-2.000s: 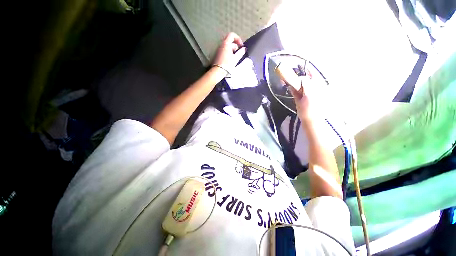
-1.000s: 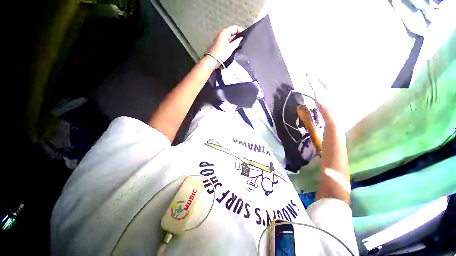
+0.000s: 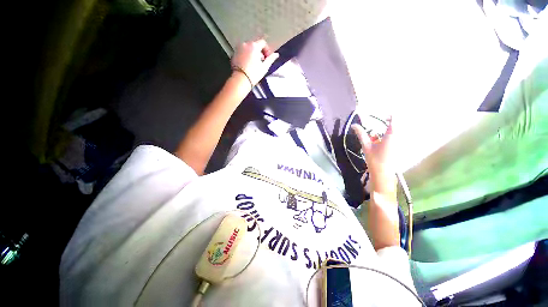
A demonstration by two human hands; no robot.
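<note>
A dark purple-grey garment panel [image 3: 327,66] lies on the pale table, with white pocketing [image 3: 287,81] and a smaller dark piece [image 3: 292,110] beside it. My left hand [image 3: 255,60] is at the panel's upper left edge, fingers bent; whether it pinches the cloth is unclear. My right hand [image 3: 377,149] is around the handle area of the steam iron [image 3: 353,143], over the panel's lower right part. Glare and the hand hide most of the handle and soleplate.
The padded table [image 3: 273,21] is washed out by glare at right. A dark strip [image 3: 500,81] and a loose heap lie at the far right. Green cloth [image 3: 474,162] hangs at right. A tan hose [image 3: 409,207] runs by my right forearm. The floor at left is dark.
The iron has moved from over the panel's upper part down toward me, where it stays under my right hand. My left hand has shifted left along the panel's edge.
</note>
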